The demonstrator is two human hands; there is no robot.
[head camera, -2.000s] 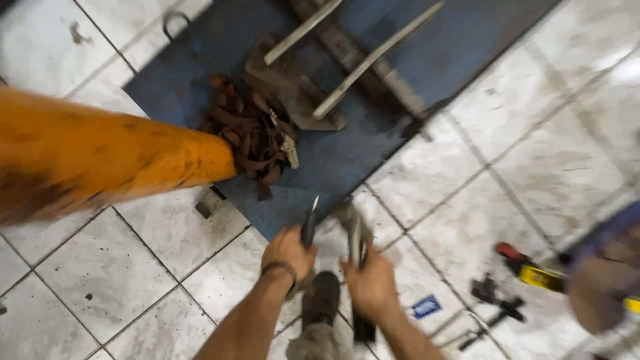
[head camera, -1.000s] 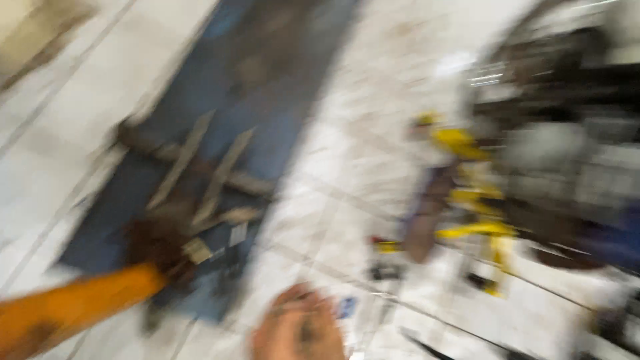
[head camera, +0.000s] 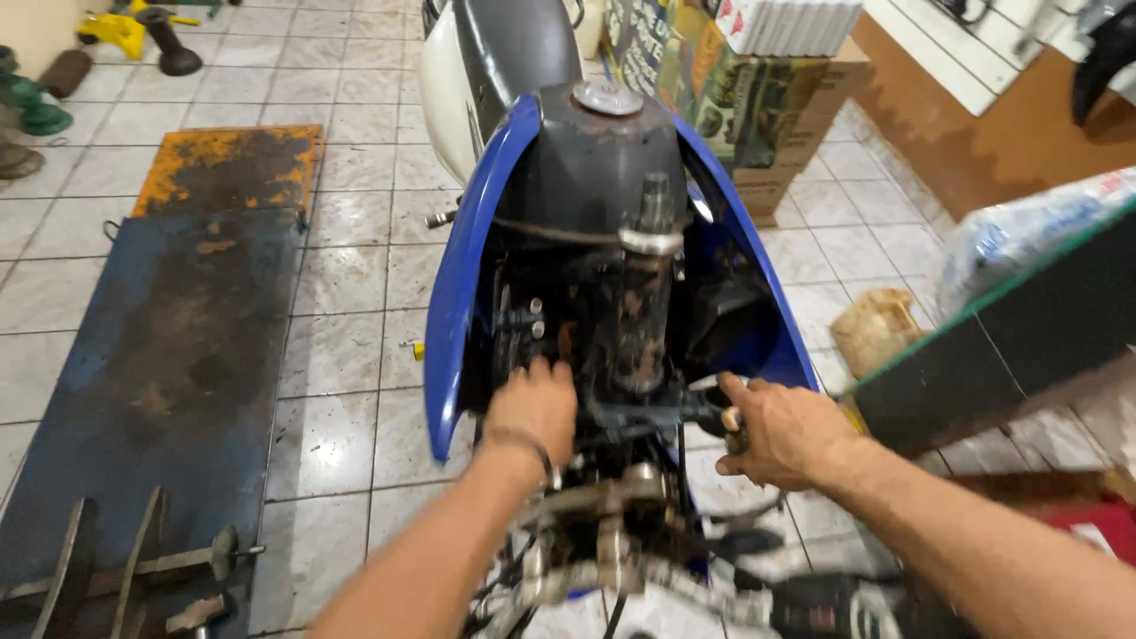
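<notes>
A motorcycle with a black fuel tank and blue side shrouds fills the middle of the view. In front of the tank the steering stem stands upright above a triple clamp. My left hand lies over the left end of this clamp, its fingertips reaching toward the frame; what they touch is hidden. At the clamp's right end, my right hand has its fingers curled around the fork opening, seemingly gripping it. The detached handlebar assembly hangs low below both hands.
On the left floor lies a blue metal lift platform with an orange end plate, steel bars and a hammer on it. Cardboard boxes stand behind the motorcycle. A glass-edged counter and a plastic jug are at right.
The view has swung from the platform to the motorcycle. Two seconds ago my hands held tools over the platform's edge; now both are at the motorcycle's front end and those tools are not seen in them.
</notes>
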